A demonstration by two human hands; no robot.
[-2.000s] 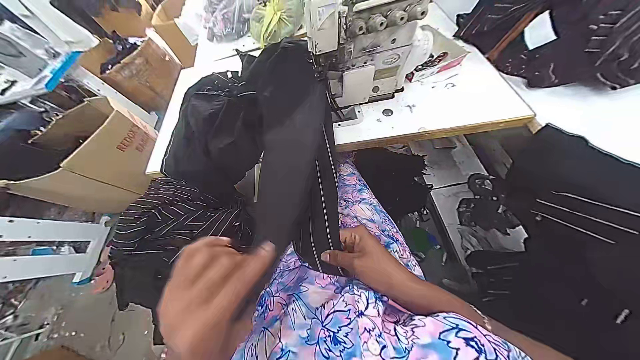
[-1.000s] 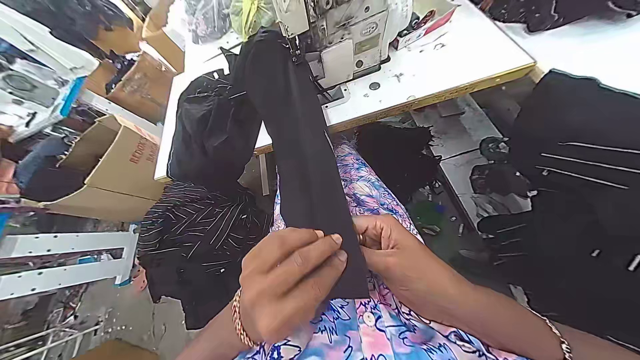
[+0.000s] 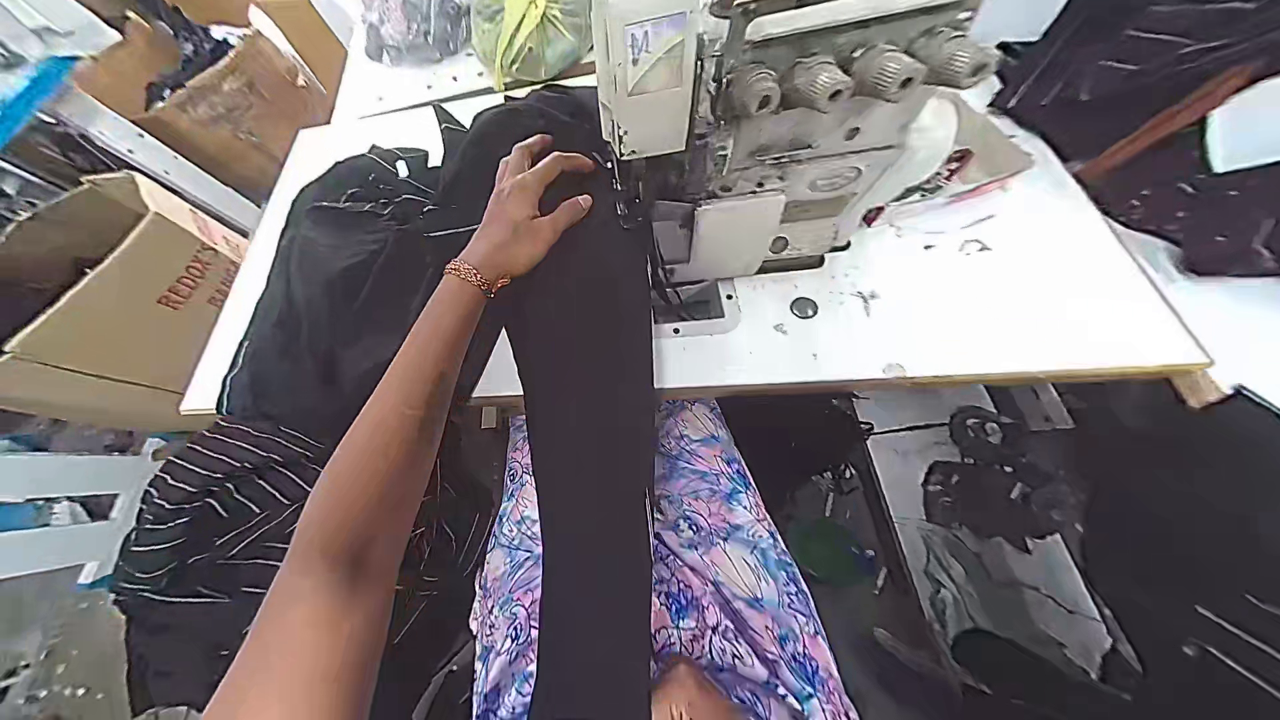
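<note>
Black fabric (image 3: pixel 590 420) hangs in a long strip from the overlock sewing machine (image 3: pixel 790 140) down over the table edge and my lap. My left hand (image 3: pixel 530 205) rests on the fabric just left of the needle area, with its fingers spread and nothing gripped. Only a small part of my right hand (image 3: pixel 690 692) shows at the bottom edge, beside the lower part of the strip; its fingers are hidden. More black cloth (image 3: pixel 330 280) lies bunched on the white table (image 3: pixel 960 320), to the left of my left forearm.
A cardboard box (image 3: pixel 120 290) stands at the left beside striped black cloth (image 3: pixel 220 500). A tied plastic bag (image 3: pixel 530 40) sits behind the machine. Dark fabric (image 3: pixel 1150 120) lies at the upper right, with more dark cloth (image 3: pixel 1180 540) lower down. The table's front edge crosses above my lap.
My left hand has moved from the lower part of the strip up to the fabric beside the machine. My right hand has dropped mostly out of view. The view has shifted closer to the machine.
</note>
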